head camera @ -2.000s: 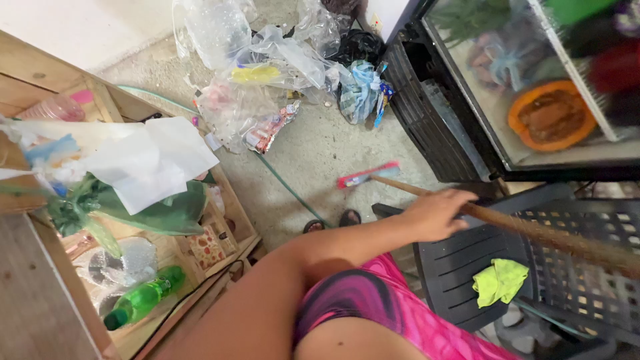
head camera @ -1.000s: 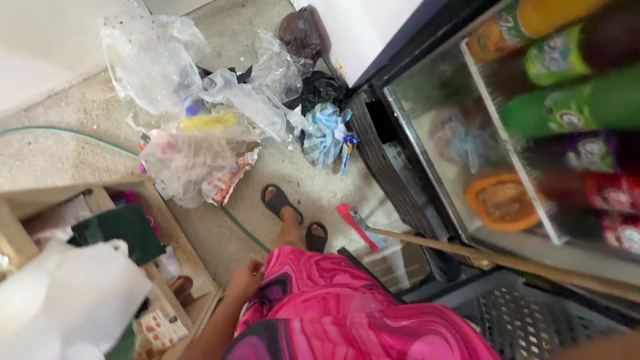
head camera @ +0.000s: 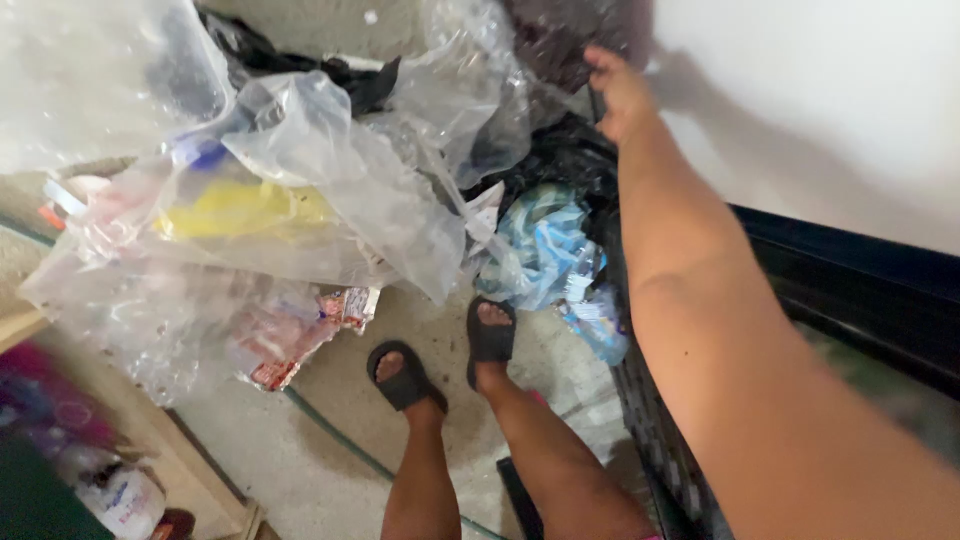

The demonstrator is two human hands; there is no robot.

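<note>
My right hand (head camera: 616,97) reaches in at the top, its fingers apart beside a dark purple plastic bag (head camera: 574,37); whether the fingertips touch the bag is not plain. Below the hand lie a black plastic bag (head camera: 562,154) and a crumpled light-blue plastic bag (head camera: 547,240). A large heap of clear plastic bags (head camera: 360,187) spreads to the left, with a yellow item (head camera: 244,210) showing through and a torn printed wrapper (head camera: 349,309) at its lower edge. My left hand is out of view.
My feet in dark sandals (head camera: 405,375) stand on the concrete floor just below the heap. A thin green hose (head camera: 341,439) runs across the floor. A wooden shelf unit (head camera: 187,465) is at lower left. The black-framed refrigerator (head camera: 847,262) and a white wall (head camera: 817,97) are at right.
The right hand, earlier on the broom's wooden handle, now reaches to the dark bag. The left hand, seen low at the left one second ago, has left the view. The view has moved closer to the heap.
</note>
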